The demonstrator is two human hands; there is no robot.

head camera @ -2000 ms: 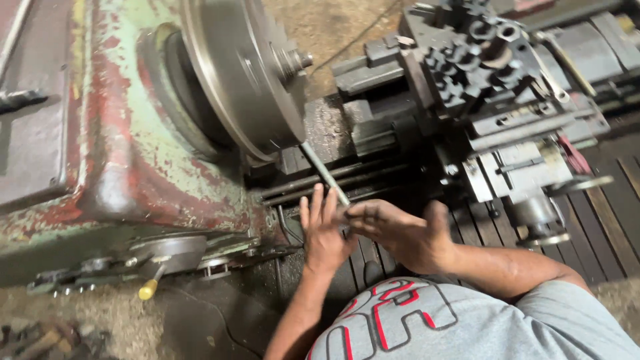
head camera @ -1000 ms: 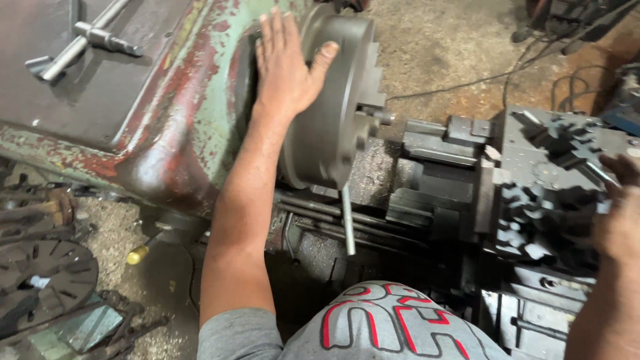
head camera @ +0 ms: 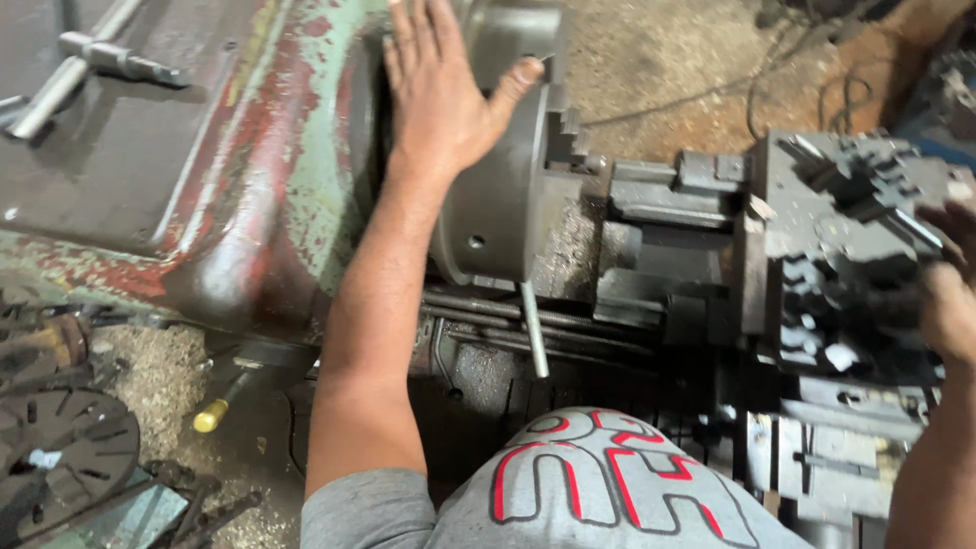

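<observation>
My left hand (head camera: 442, 91) lies with spread fingers on the rim of a large round lathe chuck (head camera: 496, 198), its fingers reaching over the top. At the right edge, my right hand (head camera: 949, 282) is blurred and partly cut off, beside a metal bar (head camera: 915, 229) and a pile of dark stepped metal pieces (head camera: 816, 305) that look like chuck jaws. Whether it grips one of them cannot be told. A steel rod (head camera: 535, 332) slants down from the chuck's underside, touched by neither hand.
The green and red headstock (head camera: 252, 191) stands left, with a T-handled wrench (head camera: 114, 57) on top. A yellow-knobbed lever (head camera: 211, 415) juts out below. A slotted round plate (head camera: 69, 457) lies lower left. Lathe bed ways (head camera: 671, 198) run right of the chuck.
Two seconds ago both my hands were together near the steel rod, below the chuck. My left hand has since moved up onto the chuck, and my right hand over to the metal pieces.
</observation>
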